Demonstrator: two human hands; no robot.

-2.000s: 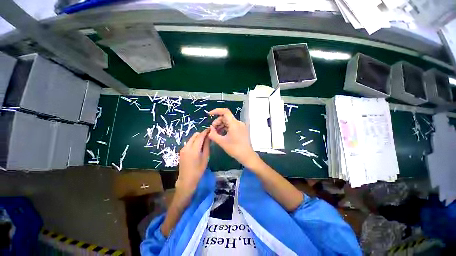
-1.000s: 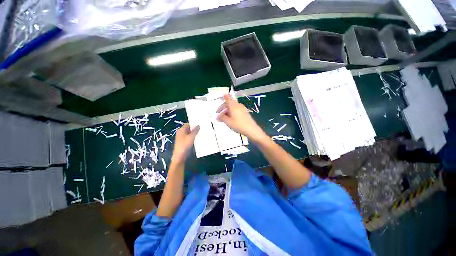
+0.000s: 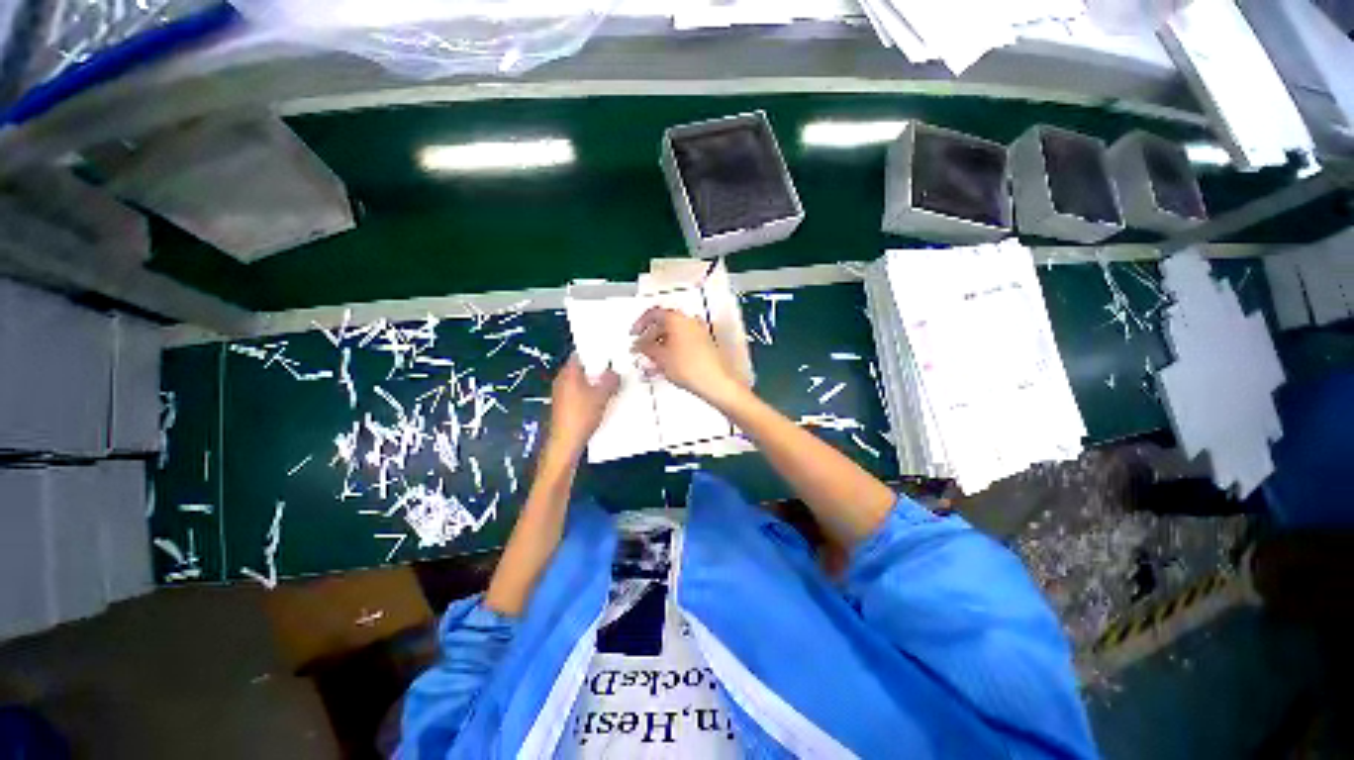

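Observation:
A part-folded white box (image 3: 642, 420) lies in front of me on the green surface, with small flaps standing at its far edge. My left hand (image 3: 584, 401) is at the box's left side, its thumb and fingers on the card edge. My right hand (image 3: 680, 352) is over the upper middle of the box, fingers bent together and touching or just above the card. Whether something small is pinched in the right fingertips is too small to tell.
White liner strips (image 3: 431, 512) are scattered on the left. A stack of blanks (image 3: 980, 364) stands at right. Boxes with dark inserts (image 3: 732, 178) line the back. Stacked grey-white boxes (image 3: 67, 371) are at far left; a clear plastic bag (image 3: 446, 33) is on the shelf.
My hands were together left of the box two seconds ago; both are now at the box. Since one second ago, my right hand has come down from its far edge toward the middle.

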